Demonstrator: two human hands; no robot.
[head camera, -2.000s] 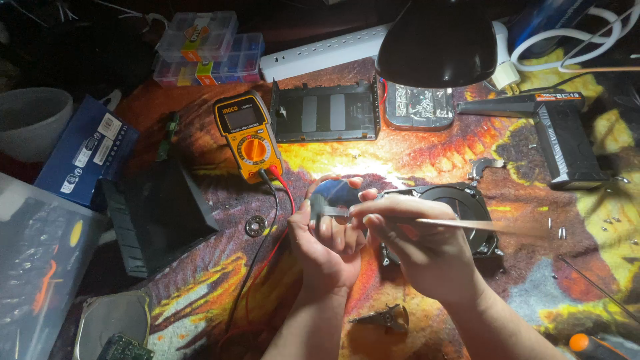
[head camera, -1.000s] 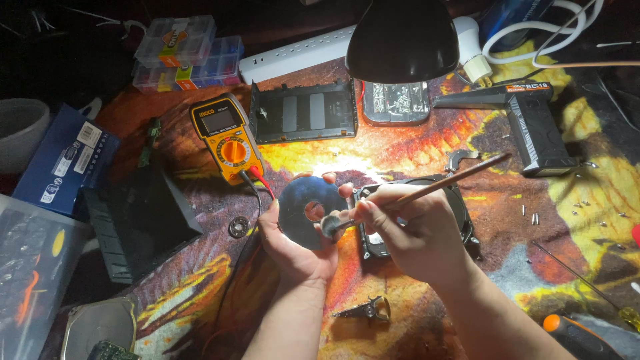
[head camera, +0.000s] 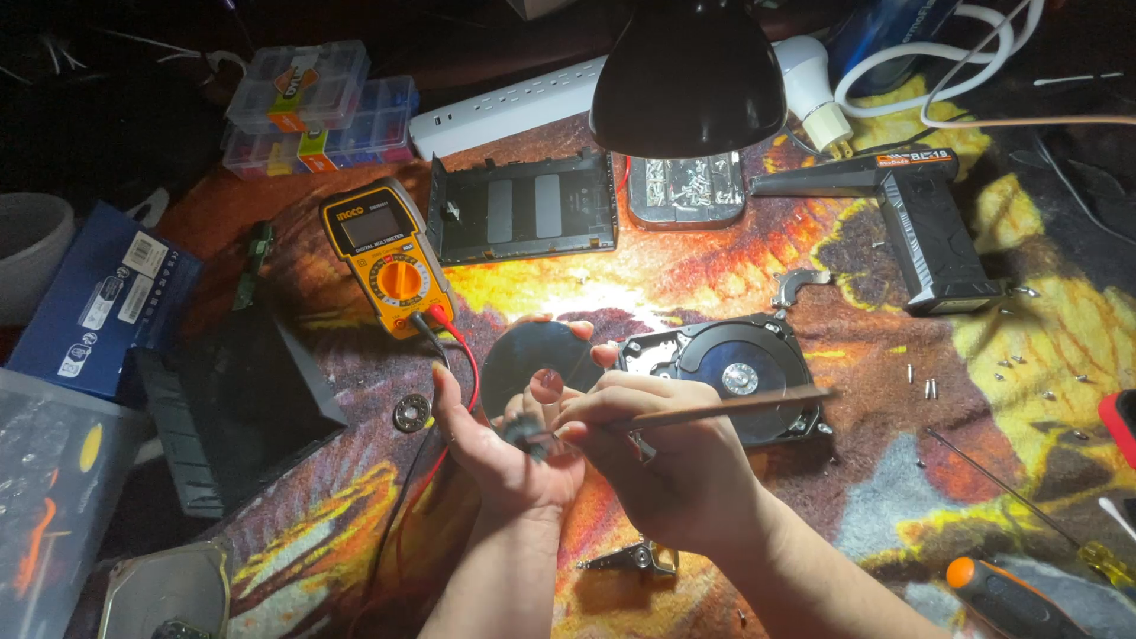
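Note:
My left hand (head camera: 515, 457) cradles a shiny hard drive platter (head camera: 524, 355) by its edge, palm up. A brush with a wooden handle (head camera: 728, 409) is pinched in my right hand (head camera: 666, 453); its dark bristles (head camera: 524, 432) lie over the lower part of the platter and look blurred. Behind my right hand rests an opened hard drive (head camera: 781, 382), another platter and its round hub inside. A metal spacer ring (head camera: 412, 413) lies left of my left hand. Between my forearms and below them is an actuator arm (head camera: 641, 556).
An orange multimeter (head camera: 390, 262) with red and black leads lies left. Beyond are a black plastic cover (head camera: 524, 213), a screw tray (head camera: 688, 191) and a lamp shade (head camera: 688, 80). To the right are a black handheld tool (head camera: 932, 231), loose screws (head camera: 1001, 376) and screwdrivers (head camera: 1012, 599).
The brush has moved to the lower left part of the platter, and its handle now lies flatter than one second ago. Both hands keep their holds.

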